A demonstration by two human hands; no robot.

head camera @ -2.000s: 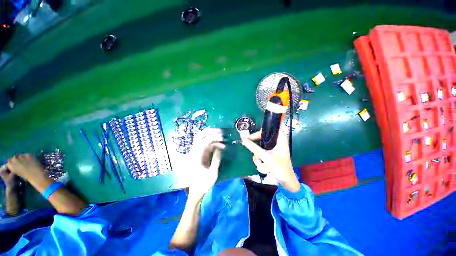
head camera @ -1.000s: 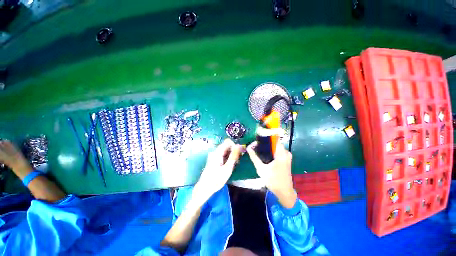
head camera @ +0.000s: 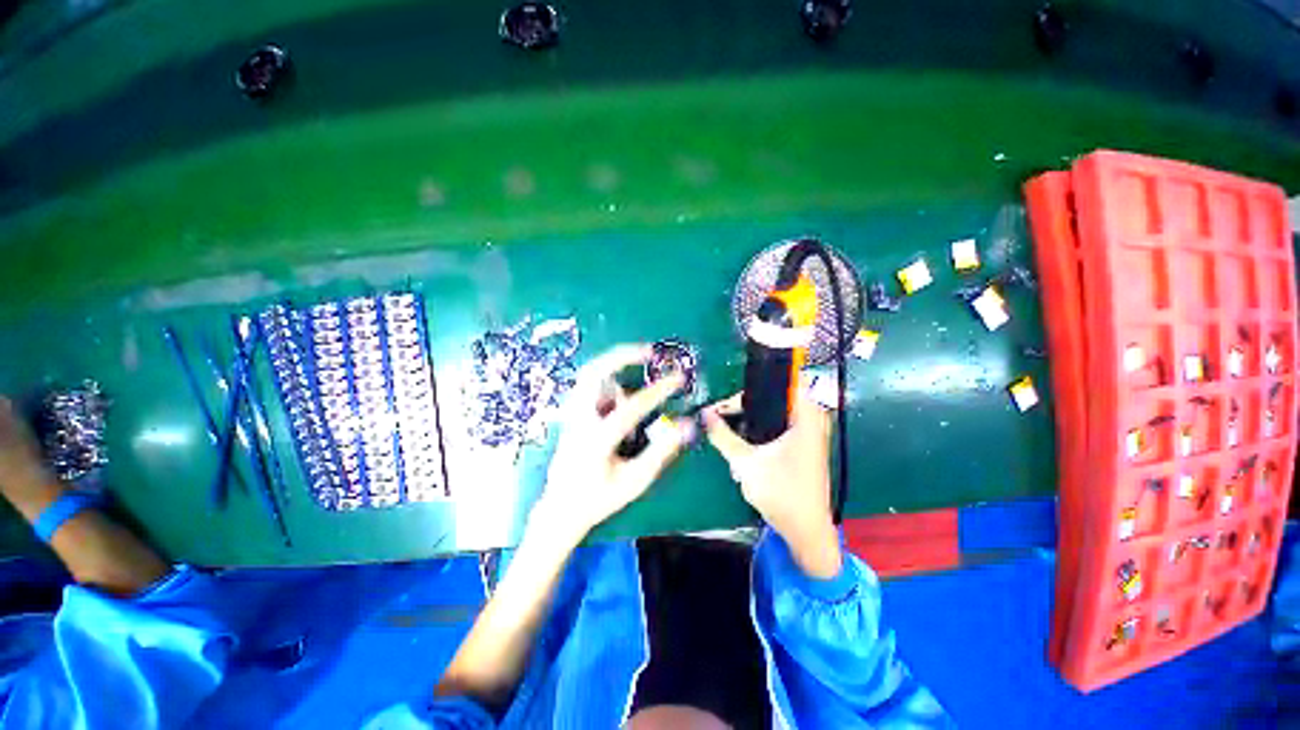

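Note:
My right hand [head camera: 781, 464] holds the orange-and-black electric screwdriver [head camera: 771, 378], its body over the speckled screw dish [head camera: 841, 285]. A black round housing [head camera: 673, 365] lies on the green bench left of the screwdriver. My left hand [head camera: 606, 442] has its fingers at the housing's left and lower edge. A small yellow spot shows near its thumb, close to my right fingertips; what it belongs to is unclear. Whether my left hand grips anything is hidden by the fingers.
A shiny loose heap [head camera: 516, 382] and blue-edged panel strips [head camera: 357, 399] lie left; thin blue rails [head camera: 235, 414] lie beyond. Pouch batteries [head camera: 989, 307] lie near stacked red compartment trays [head camera: 1105, 428] at right. Black units [head camera: 530, 24] sit along the belt. A coworker's arm [head camera: 93, 542] is far left.
My left hand has moved up from below the housing to its edge. The screwdriver, blurred and tilted before, now stands more upright in view. The view has shifted slightly and units on the belt have moved.

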